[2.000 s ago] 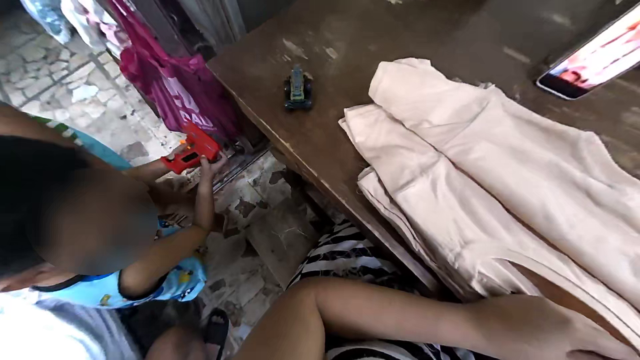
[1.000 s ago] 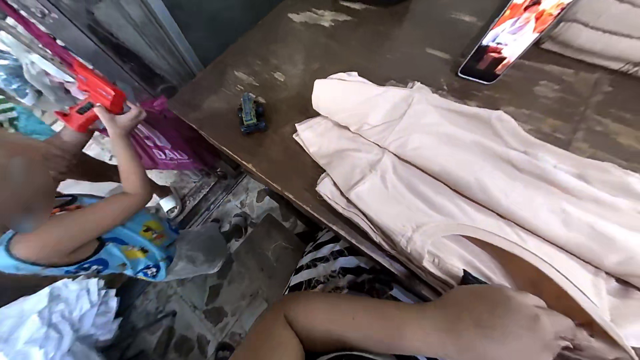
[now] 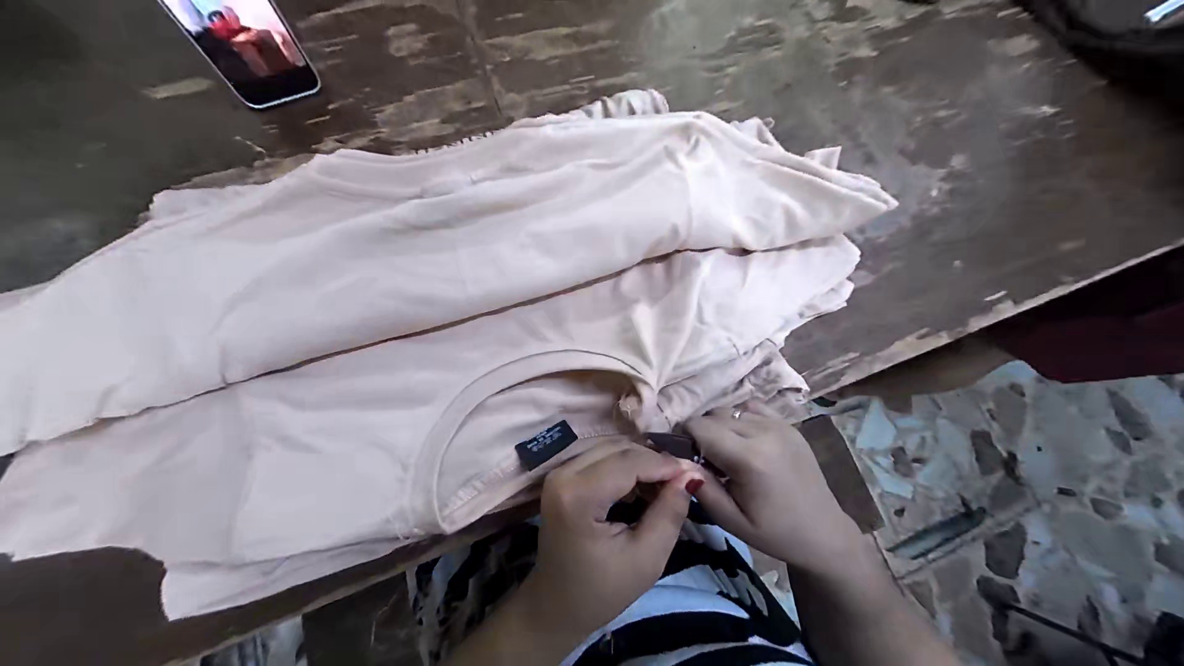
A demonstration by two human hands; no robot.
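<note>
Beige T-shirts lie in a layered pile on the table, the nearer one with its round neckline facing me and a black neck label showing inside. My left hand is at the near edge of the neckline, thumb and index fingertips pinched together; whether they hold something as fine as a thread is too small to tell. My right hand, with a ring on one finger, is curled beside it at the shirt's shoulder, around a small dark tool that is partly hidden by the fingers.
A worn brown wooden table carries the pile. A smartphone with a lit screen lies beyond the shirts at the upper left. A dark item is at the top right corner. Stone-patterned floor shows beyond the table's near edge.
The view has swung round to the shirts; the child with a red toy, and the small toy vehicle, are out of view. Both my hands now show together at the neckline.
</note>
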